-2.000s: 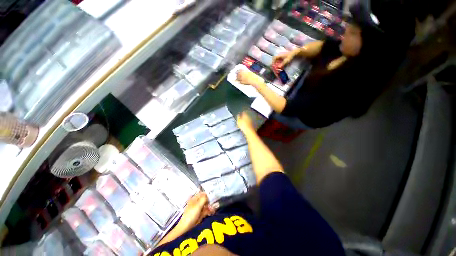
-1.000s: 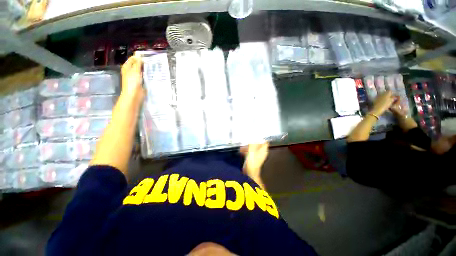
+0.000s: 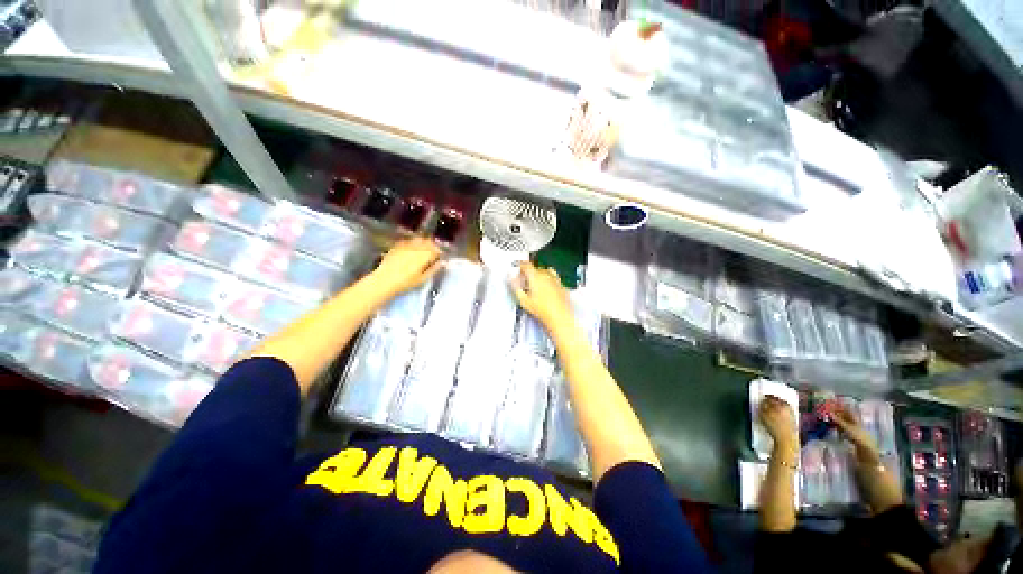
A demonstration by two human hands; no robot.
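A clear blister tray (image 3: pixel 460 370) with two rows of bagged grey-blue flat parts lies in front of me on the dark green bench. My left hand (image 3: pixel 412 265) is at its far left edge, below the dark red-black parts. My right hand (image 3: pixel 543 294) is at its far edge, right of centre, just below the fan. The fingertips of both hands are small and blurred, so I cannot tell whether they grip the tray or rest on it.
Filled trays with pink-marked parts (image 3: pixel 168 280) lie at my left. A small fan (image 3: pixel 517 224) and a white shelf (image 3: pixel 449 135) are beyond my tray. More trays (image 3: pixel 774 325) lie back right. Another person's hands (image 3: pixel 776 420) work at the right.
The tray has gone from raised and tilted in my hands to lying on the bench. My right hand has moved from its near edge to its far edge. The view has turned.
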